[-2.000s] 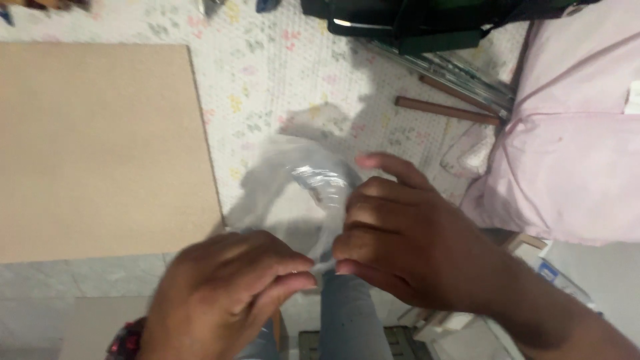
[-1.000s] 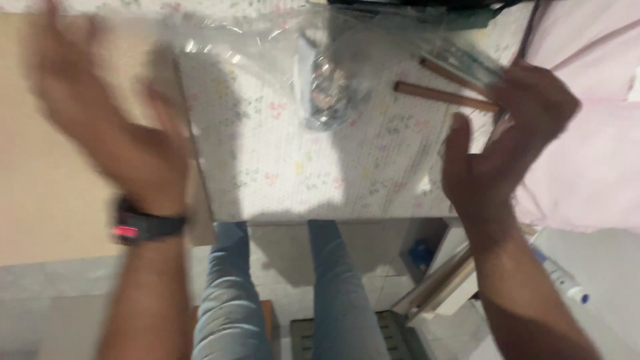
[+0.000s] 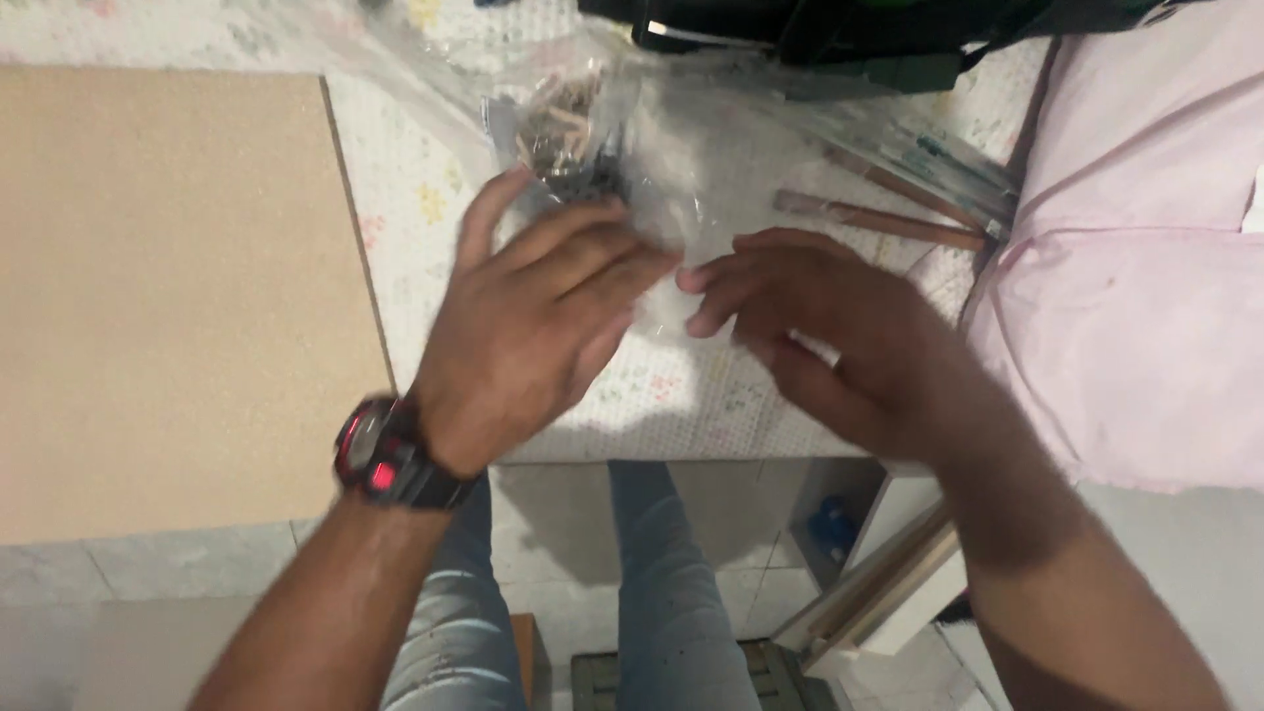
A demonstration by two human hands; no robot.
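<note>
A clear plastic bag (image 3: 563, 123) of small mixed parts, some of them like wooden dowels, lies on the patterned cloth (image 3: 671, 395). My left hand (image 3: 538, 306), with a black and red watch at the wrist, reaches over the bag's near side, its fingers spread and touching or just above the plastic. To its right is my right hand (image 3: 829, 326), fingers bent, at the edge of loose clear film. Whether either hand pinches the film cannot be made out, as the fingers are blurred.
A flat tan board (image 3: 178, 296) lies at the left. Brown strips (image 3: 889, 222) and long plastic-wrapped pieces lie at the right, beside a pink cushion or padded fabric (image 3: 1145, 296). A dark bag (image 3: 820, 35) stands at the top. Boards (image 3: 879, 583) lean below the surface's edge.
Both hands, wide apart one second ago, have come together near the bag. Two seconds ago they were close together at the clear plastic, nearer to my body.
</note>
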